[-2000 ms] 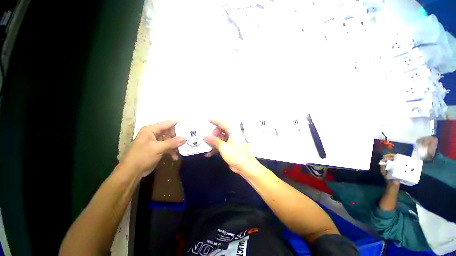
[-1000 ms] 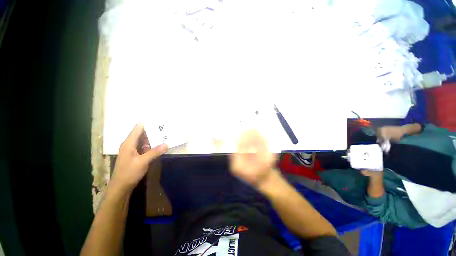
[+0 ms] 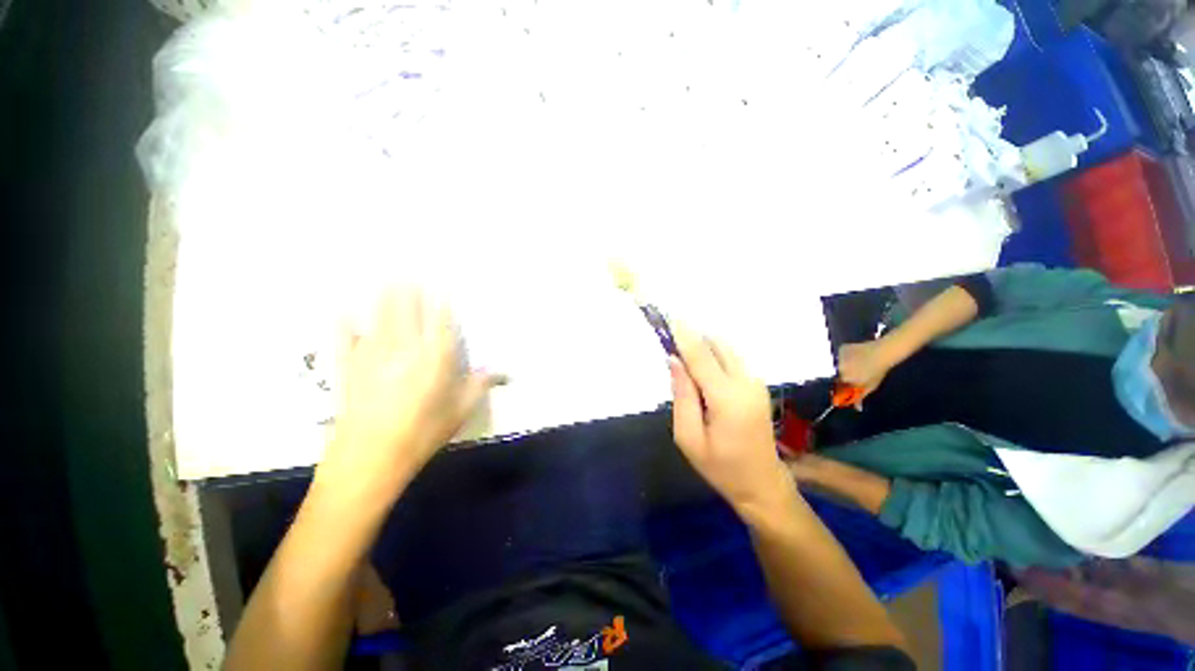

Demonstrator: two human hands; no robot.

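My right hand [image 3: 723, 417] is closed around a slim black-handled tool [image 3: 658, 328] with a pale yellowish tip, pointing up and left over the white table [image 3: 564, 393]. My left hand [image 3: 409, 380] is over the table's front left part, palm down, its fingers washed out by glare. Whether it holds anything cannot be told. Dark marks of a white socket adapter [image 3: 312, 367] show just left of my left hand; its outline is lost in the glare.
White parts [image 3: 917, 131] and clear film [image 3: 197, 98] lie at the table's back and sides. A dark green belt [image 3: 72, 328] runs on the left. On the right are a squeeze bottle [image 3: 1055, 155], a red crate [image 3: 1120, 216] and a worker in green holding an orange-red tool [image 3: 848, 395].
The housing held in both hands at first is no longer seen between them. My right hand has taken the black-handled tool from the table. The view has shifted right. The neighbouring worker's white block is gone from view.
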